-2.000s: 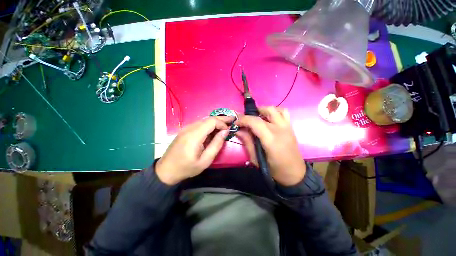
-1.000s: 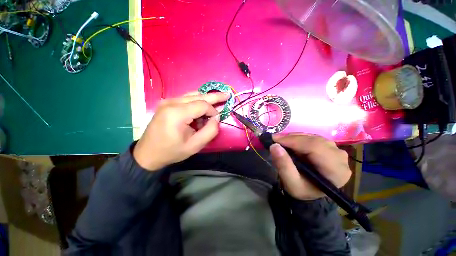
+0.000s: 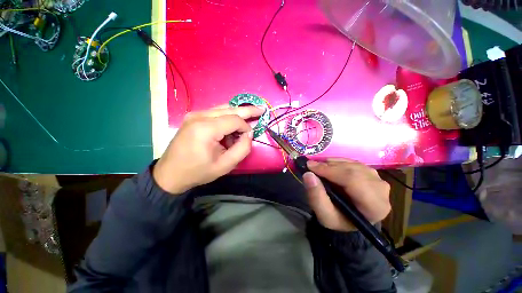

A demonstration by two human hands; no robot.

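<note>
My left hand (image 3: 209, 143) grips the green ring circuit board (image 3: 248, 101) by its lower left side, over the pink sheet. My right hand (image 3: 349, 191) holds the black soldering iron (image 3: 358, 214) like a pen. The iron's metal tip touches or nearly touches the board's lower right edge. The stator ring (image 3: 309, 132) lies flat just right of the board, with thin leads between them. Dark red leads run up from the board; one has a small black component (image 3: 280, 79). A small white connector (image 3: 295, 105) lies between board and stator. My fingers hide part of the board.
The clear fume hood (image 3: 400, 34) hangs at the upper right. The tip cleaner tin (image 3: 456, 105) stands by the black station (image 3: 497, 103) at the right. A wired board assembly (image 3: 90, 59) lies on the green mat (image 3: 109, 120), with more heaped at the upper left.
Since two seconds ago, the iron has swung from pointing up to its tip at the board, and the stator has come into view. Since one second ago, my right hand has shifted slightly left.
</note>
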